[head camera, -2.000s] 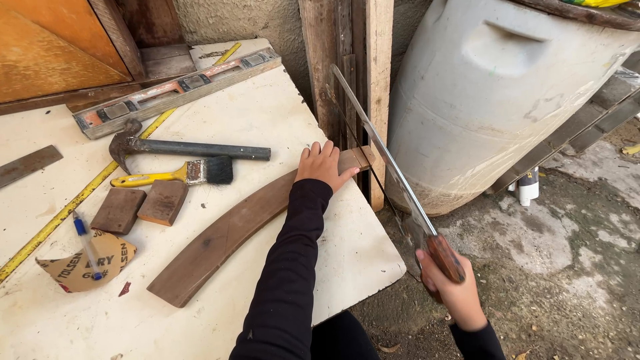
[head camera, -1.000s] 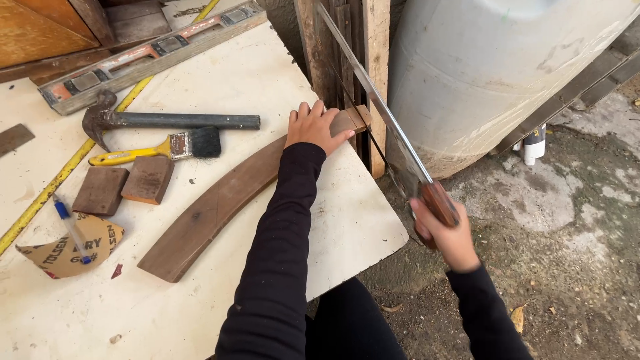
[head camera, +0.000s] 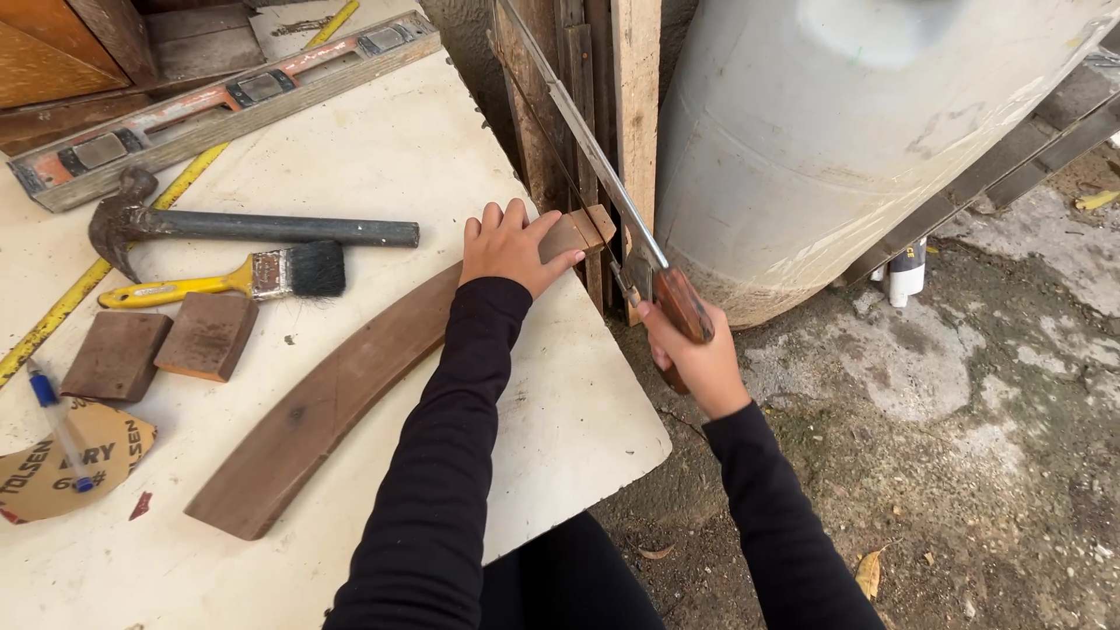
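A curved brown wooden piece (head camera: 328, 398) lies on the white tabletop (head camera: 577, 420), its far end jutting past the edge. My left hand (head camera: 516, 249) presses on it near that end, fingers spread over the top and thumb along the side. My right hand (head camera: 700, 350) grips the wooden handle of a hacksaw (head camera: 604, 162). The thin blade crosses the wood close to its tip, just beyond my left thumb, where a cut line shows. How deep the blade sits is hard to tell.
A claw hammer (head camera: 280, 227), paintbrush (head camera: 232, 278), two wooden blocks (head camera: 118, 354), sandpaper (head camera: 114, 446), a pen (head camera: 61, 429), a yellow measuring strip (head camera: 66, 306) and a spirit level (head camera: 227, 101) lie leftward. Upright boards (head camera: 637, 114) and a large plastic barrel (head camera: 814, 157) stand beyond the table edge.
The hacksaw and my right hand have shifted along the cutting line between frames. My left hand stays on the curved wood. The view has moved closer.
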